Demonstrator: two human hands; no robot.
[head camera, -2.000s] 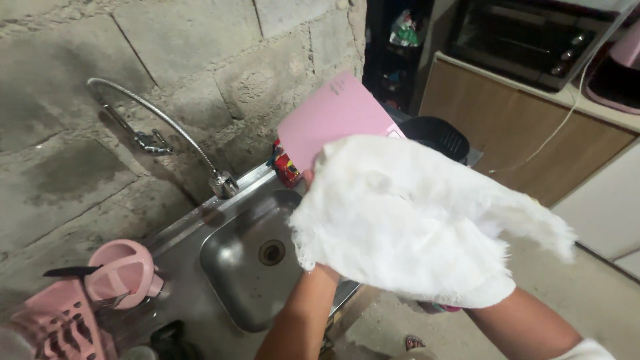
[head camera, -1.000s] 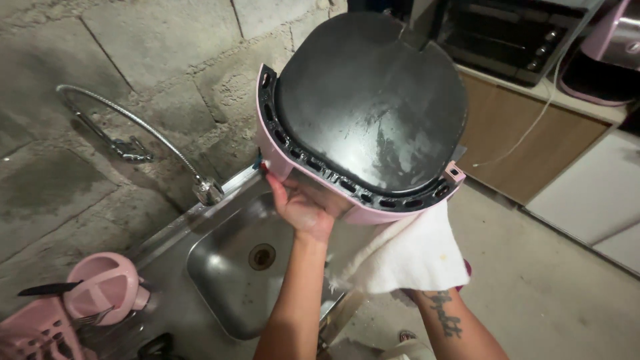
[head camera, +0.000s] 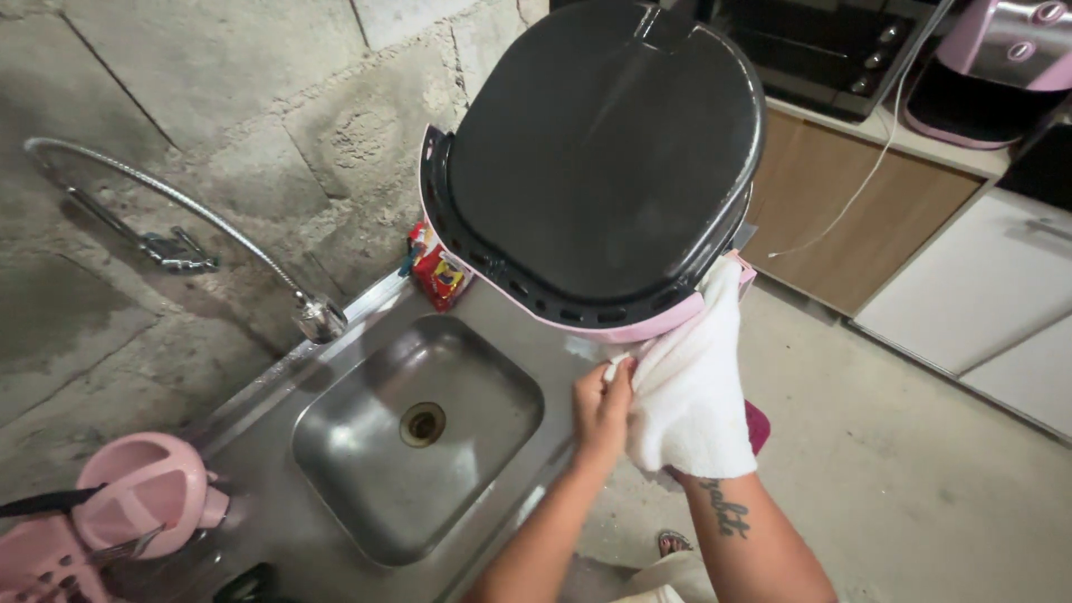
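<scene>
A black air fryer basket (head camera: 603, 159) with a pink front edge is raised above the counter, its broad dark surface facing me. Below its pink edge, my left hand (head camera: 605, 406) pinches a corner of a white towel (head camera: 699, 402). The towel hangs over my right hand, whose fingers are hidden; only the wrist and tattooed forearm show below the cloth. The basket's lower right side rests against the towel where my right hand holds it up.
A steel sink (head camera: 419, 440) is at lower left, under a flexible metal faucet (head camera: 322, 318). Near the wall lies a red packet (head camera: 440, 276). Pink drying racks (head camera: 138, 494) stand at far left. At upper right are an oven (head camera: 825, 50), a pink appliance (head camera: 997, 63) and a hanging white cable (head camera: 871, 172).
Two seconds ago the towel covered much of the held item. My left hand has come off the basket's lower edge, where it was one second ago, and now grips the towel.
</scene>
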